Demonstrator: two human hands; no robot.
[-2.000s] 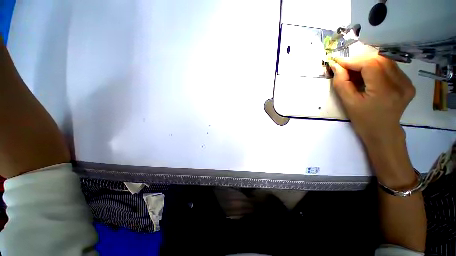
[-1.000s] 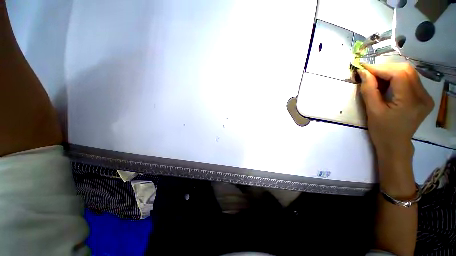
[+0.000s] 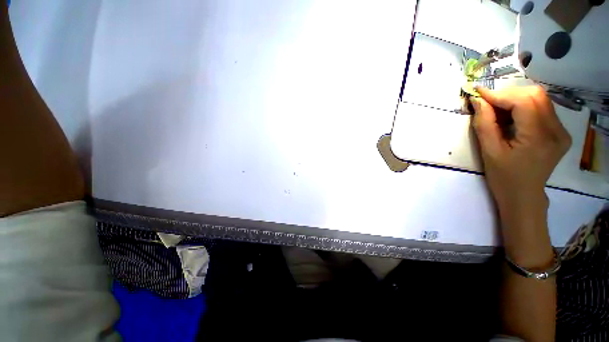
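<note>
The white sewing machine (image 3: 567,57) stands at the upper right, its needle area brightly lit. My right hand (image 3: 521,127) is at the needle area, thumb and forefinger pinched on a small part of the presser foot (image 3: 470,90), beside a yellow-green bit (image 3: 473,68). The fingertips hide most of the part, and glare blurs it. The throat plate (image 3: 437,70) lies in the machine bed to the left of the fingertips. My left hand is out of the picture; only the left forearm and pale sleeve show at the left edge.
The white table (image 3: 220,133) has a ruler-marked front edge (image 3: 267,235). Below it at the left, striped fabric (image 3: 143,267) with cream pieces (image 3: 194,265) lies over a blue bin (image 3: 157,317). An orange-brown item (image 3: 588,143) lies at the right. Striped fabric (image 3: 582,310) shows at the lower right.
The view has shifted, so the machine sits further right in the frame. My right hand stays pinched at the needle area. The left forearm fills more of the left edge.
</note>
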